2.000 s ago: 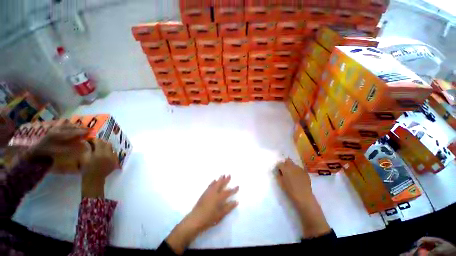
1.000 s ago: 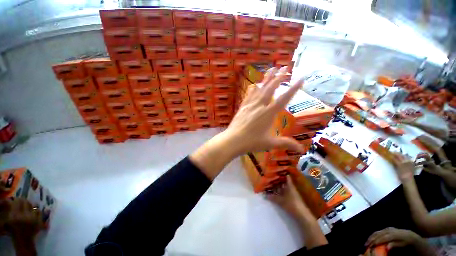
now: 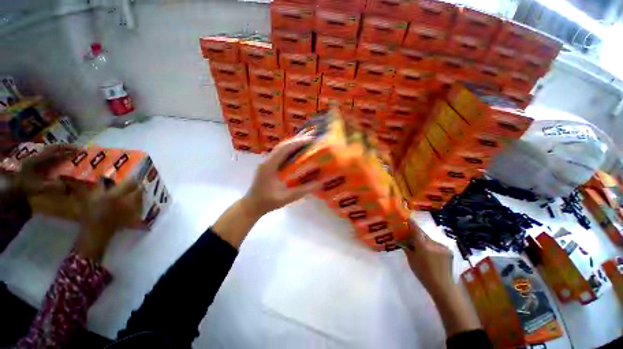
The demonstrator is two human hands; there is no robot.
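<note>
A row of several orange and yellow retail boxes point(image 3: 352, 194) is held tilted above the white table, blurred by motion. My left hand point(image 3: 283, 180) grips its upper left end. My right hand point(image 3: 429, 255) holds its lower right end. Both hands are bare with dark sleeves. A white sheet point(image 3: 307, 307) lies on the table below the boxes.
A wall of stacked orange boxes point(image 3: 300, 82) stands behind, with yellow-sided stacks point(image 3: 444, 153) at right. Black parts point(image 3: 481, 218), a clear plastic bag point(image 3: 553, 153) and cartons point(image 3: 522, 300) lie right. Another person's hands point(image 3: 113, 201) hold boxes at left, near a bottle point(image 3: 116, 95).
Both my hands have taken hold of a row of boxes from the right stack and moved it left, off the table. The black parts behind it are now exposed. The view has turned left.
</note>
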